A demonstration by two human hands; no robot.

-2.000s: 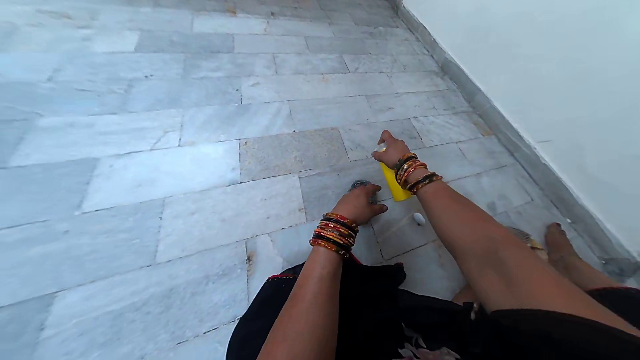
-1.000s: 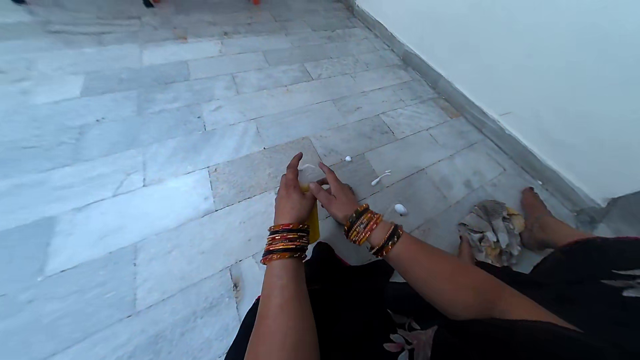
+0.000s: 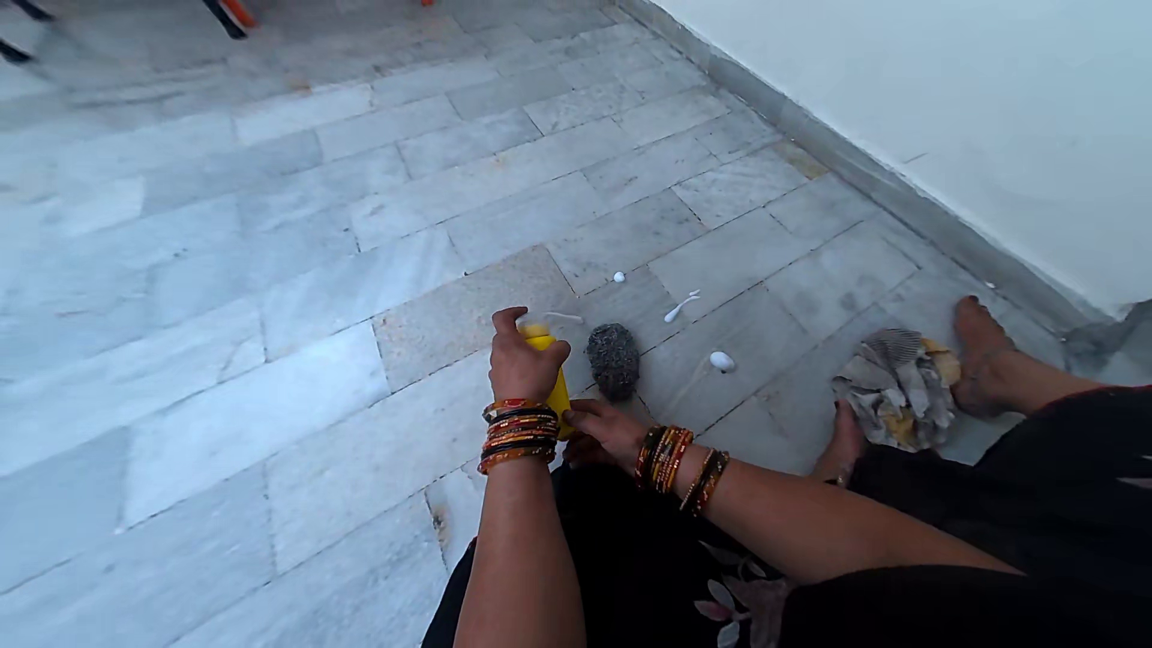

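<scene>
My left hand is wrapped round the upper part of a yellow bottle, its fingers near the pale top. Low on the same bottle, my right hand touches the base with its fingertips; part of that hand is hidden. A grey metal scouring pad lies on the marble floor just right of the bottle. Beyond and right of the pad are white blobs of what looks like cream or liquid: a small dot, a streak and a larger oval.
A crumpled cloth lies between my two bare feet at the right. The grey skirting and white wall run along the right side. Dark and orange furniture legs stand at the far upper left.
Two seconds ago my left hand was on the scouring pad and my right hand held the yellow bottle. Now my left hand holds the bottle's upper part and the pad lies free.
</scene>
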